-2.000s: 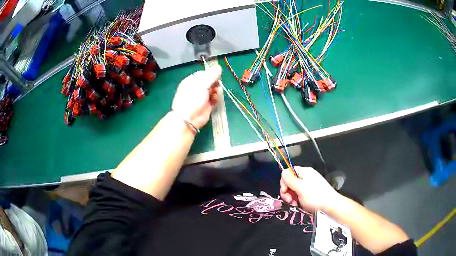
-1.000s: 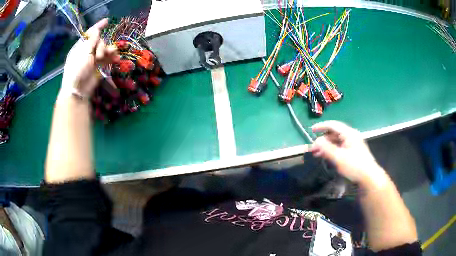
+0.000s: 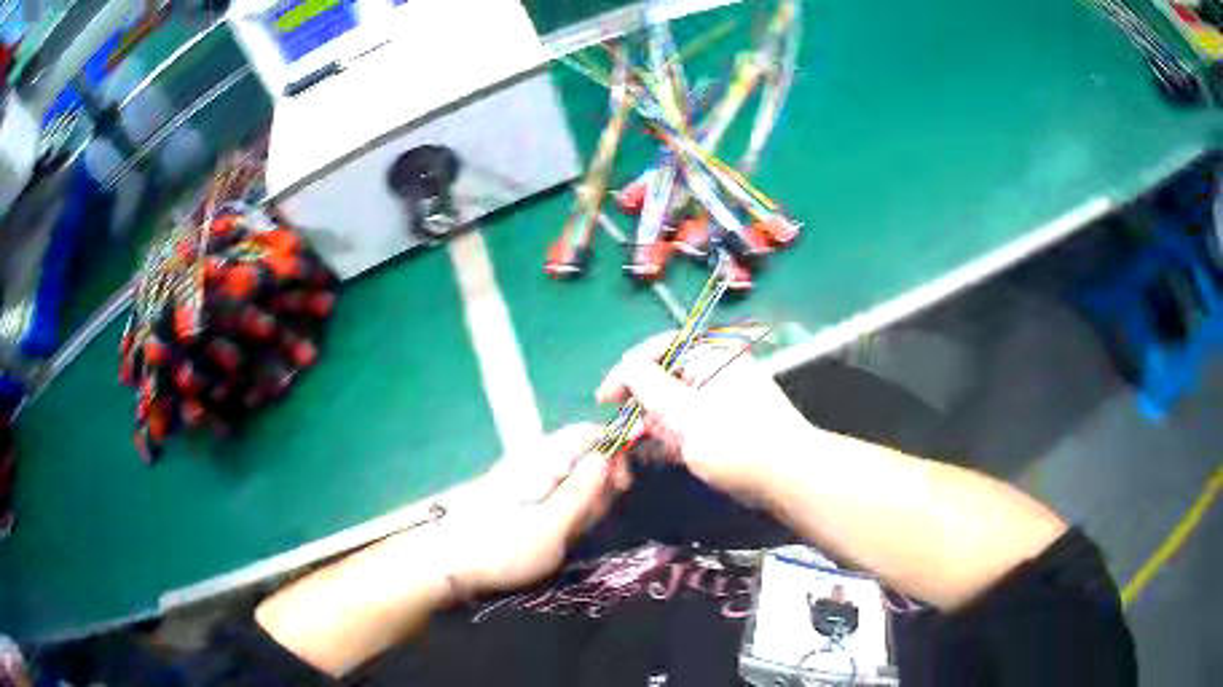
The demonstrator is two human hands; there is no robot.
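Note:
A bunch of coloured wires (image 3: pixel 689 330) runs slantwise through both my hands at the bench's front edge. A red-black connector shows at its upper end, by the right-side batch. My right hand (image 3: pixel 691 409) is closed around the wires. My left hand (image 3: pixel 543 517) grips them lower down, just left of my right hand. The ends inside and below the hands are hidden. The white-grey machine (image 3: pixel 470 148) stands behind, its round black head (image 3: pixel 424 188) holding no visible wire. The picture is blurred.
A dense heap of red-black connectors (image 3: pixel 228 322) lies left of the machine. A smaller batch of connectors with wires (image 3: pixel 652 252) lies right of it. A pale strip (image 3: pixel 498 352) runs from machine to bench edge (image 3: pixel 959 278). A badge holder (image 3: pixel 820 620) hangs below my hands.
My left hand has come from the left heap to the front edge, beside my right hand. Both now hold a wire bunch. The view has shifted and tilted, showing the machine's display.

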